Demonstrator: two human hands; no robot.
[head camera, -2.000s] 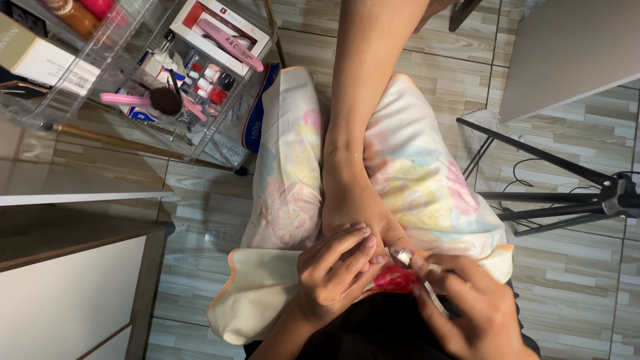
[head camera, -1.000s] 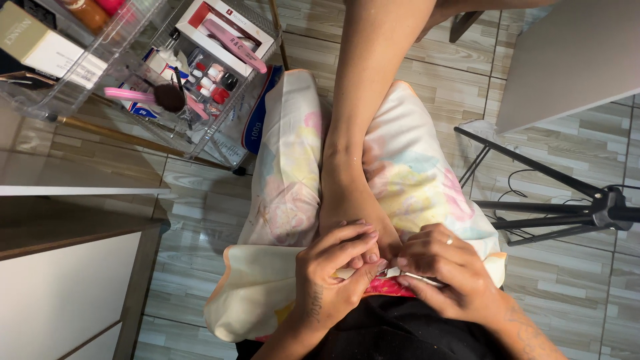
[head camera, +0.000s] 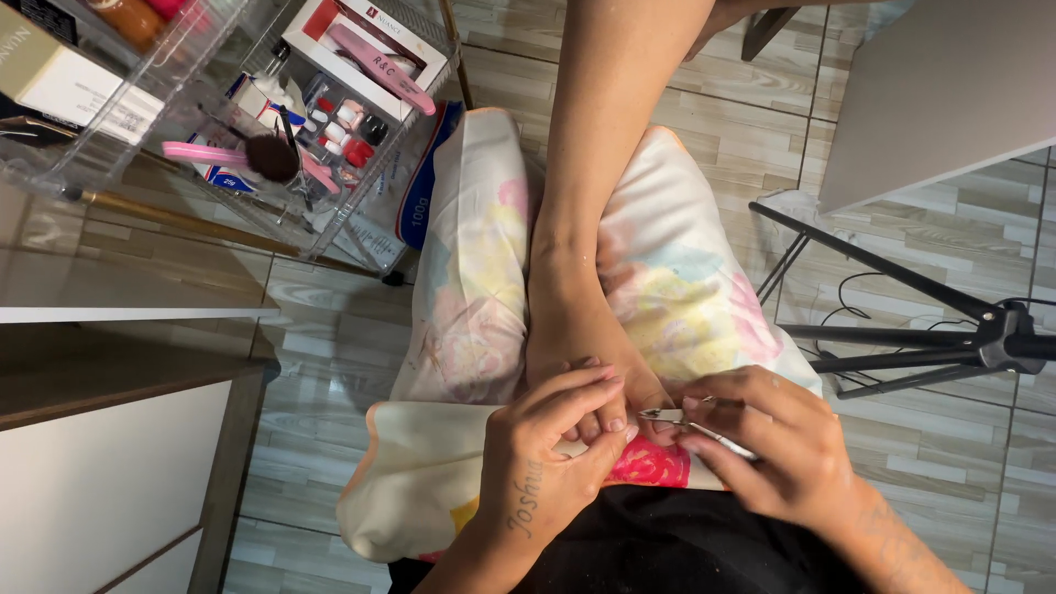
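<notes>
Another person's bare foot (head camera: 577, 330) rests on a floral cloth (head camera: 470, 313) spread over my lap. My left hand (head camera: 553, 445) lies at the foot's smaller toes, fingers bent around them. In my right hand (head camera: 767, 445) is a pair of metal cuticle nippers (head camera: 665, 416), its jaws over the big toe (head camera: 653, 404) near the nail. The handles run back between my thumb and fingers. A red patch of the cloth (head camera: 652, 462) shows just below the toes.
At upper left, a clear plastic trolley (head camera: 330, 223) holds a makeup brush (head camera: 272, 158), a pink nail file (head camera: 381, 69), false nails (head camera: 342, 128) and boxes. A white-fronted cabinet (head camera: 107, 487) stands at left. Black tripod legs (head camera: 883, 338) and cables are at right, below a pale panel (head camera: 932, 107).
My right hand has shifted a little to the right since one second ago, and the nippers' jaws now show clearly at the big toe. My left hand stays at the toes.
</notes>
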